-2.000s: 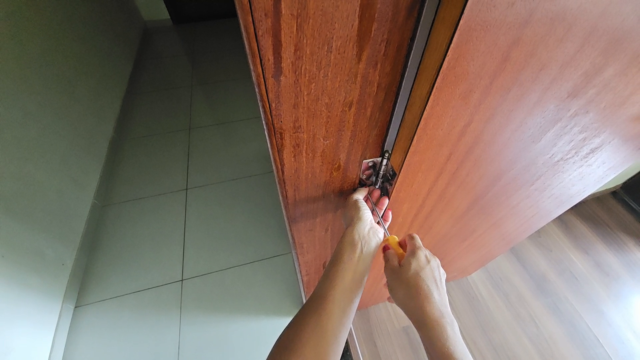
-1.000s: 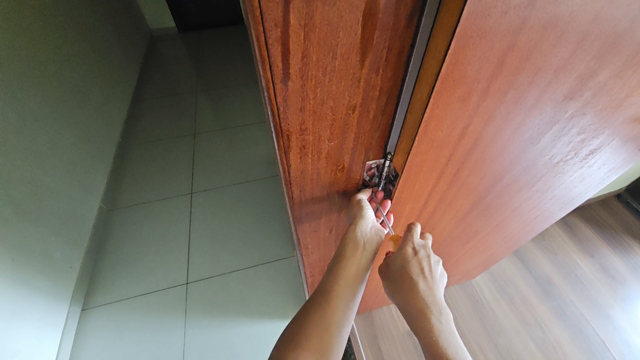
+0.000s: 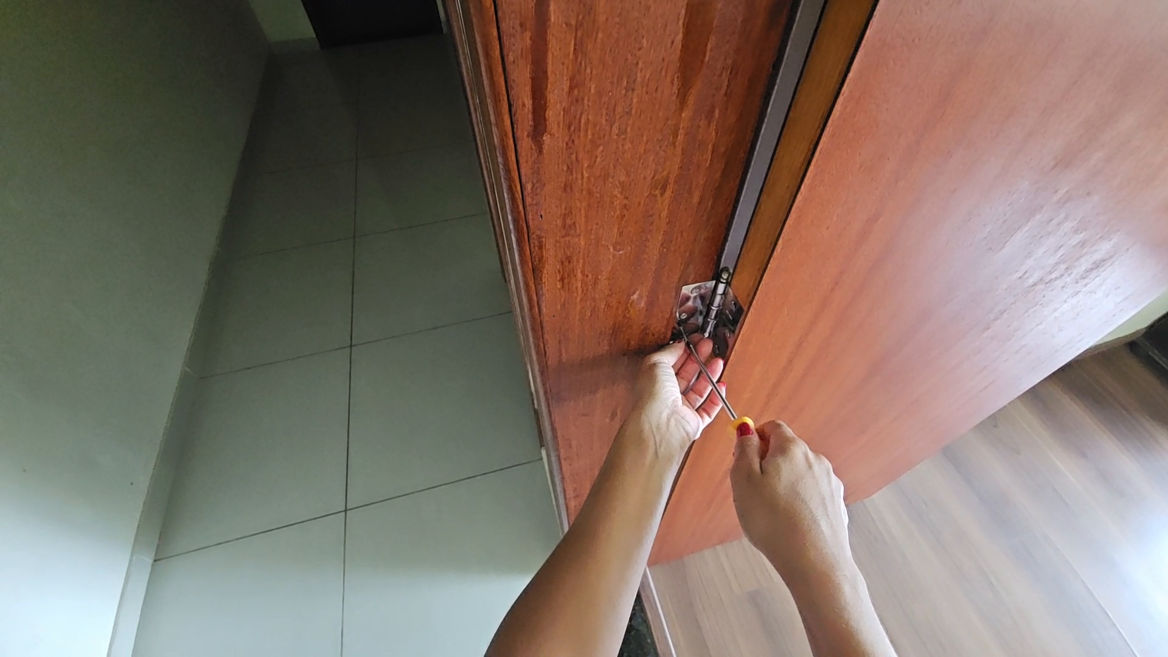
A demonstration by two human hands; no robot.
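A metal butt hinge joins the reddish wooden door frame and the wooden door. My right hand is closed around the yellow handle of a screwdriver, whose shaft slants up and left to the hinge leaf on the frame side. Its tip is at the lower left part of that leaf, close to a screw. My left hand is just below the hinge, palm up, its fingers around and behind the shaft near the tip. Whether the left fingers grip the shaft cannot be told.
A grey strip runs along the frame beside the door's edge. Left of the frame lies a grey tiled floor with a pale wall beyond it. A wood-plank floor is at the lower right, and a dark doorway stands far back.
My right hand has turned a little on the screwdriver's handle. The left hand has stayed below the hinge.
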